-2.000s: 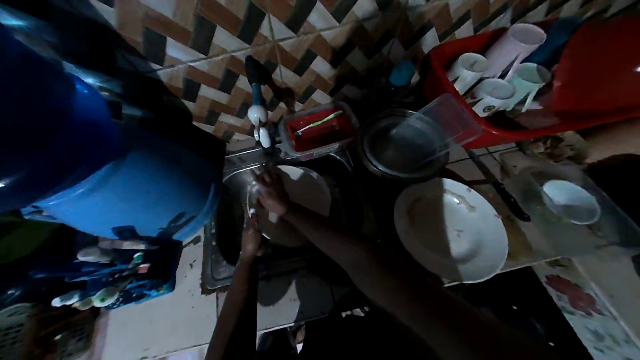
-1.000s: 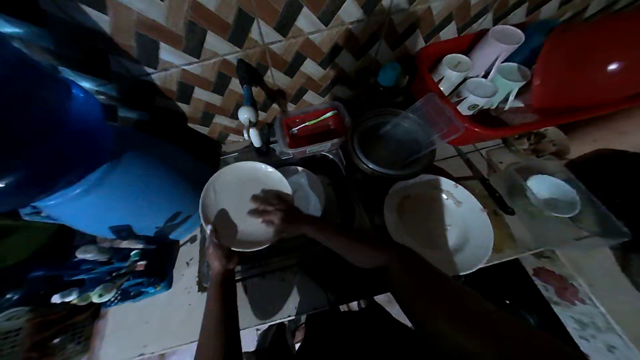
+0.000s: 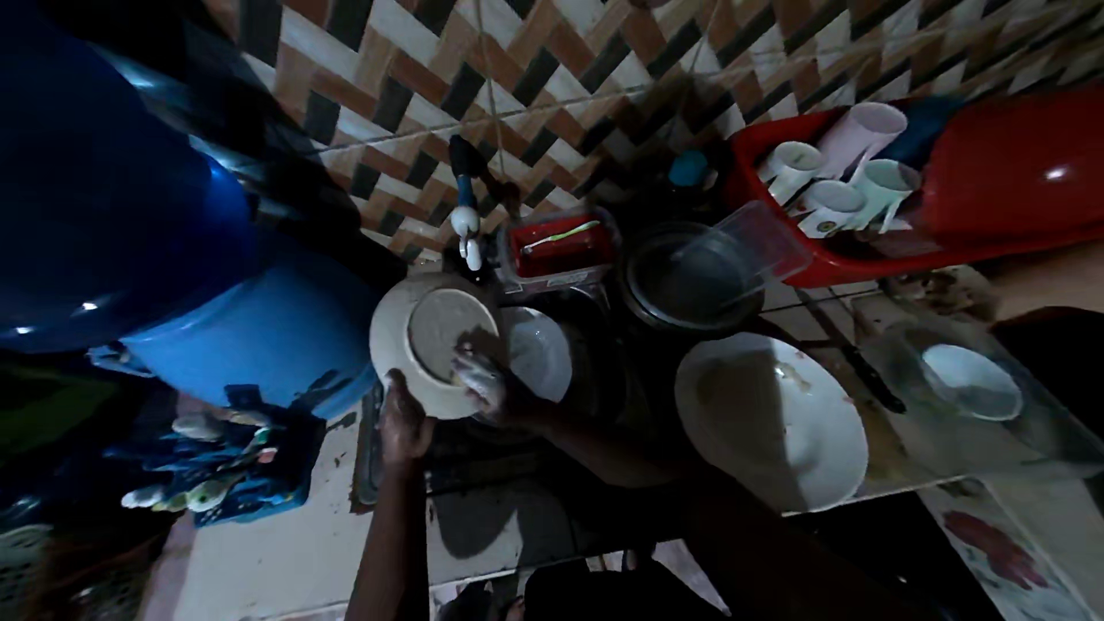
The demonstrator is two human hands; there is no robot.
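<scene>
A pale plate point(image 3: 435, 345) is held up over the sink, its underside with the foot ring facing me. My left hand point(image 3: 404, 423) grips the lower left of its rim. Against the lower right of the underside rests my right hand point(image 3: 487, 384), fingers bent; something pale shows at the fingers, too blurred to name. Behind the right hand, a white dish point(image 3: 539, 354) lies in the sink point(image 3: 371, 457). Right of the sink is a large white plate point(image 3: 802, 431) with food bits on it. The white tap point(image 3: 466, 228) is at the wall.
A plastic container point(image 3: 561, 250) holds a brush-like tool, beside a dark pot point(image 3: 690, 276). A red basin point(image 3: 992, 190) holds several cups. A knife point(image 3: 871, 379) lies near a clear tray point(image 3: 1061, 431) with a white bowl point(image 3: 970, 384). Blue tubs point(image 3: 259, 345) and a utensil basket point(image 3: 293, 492) stand left.
The plate was low in the sink, then raised with its inner face showing; now its underside shows. My right hand has moved from the inner face to the underside.
</scene>
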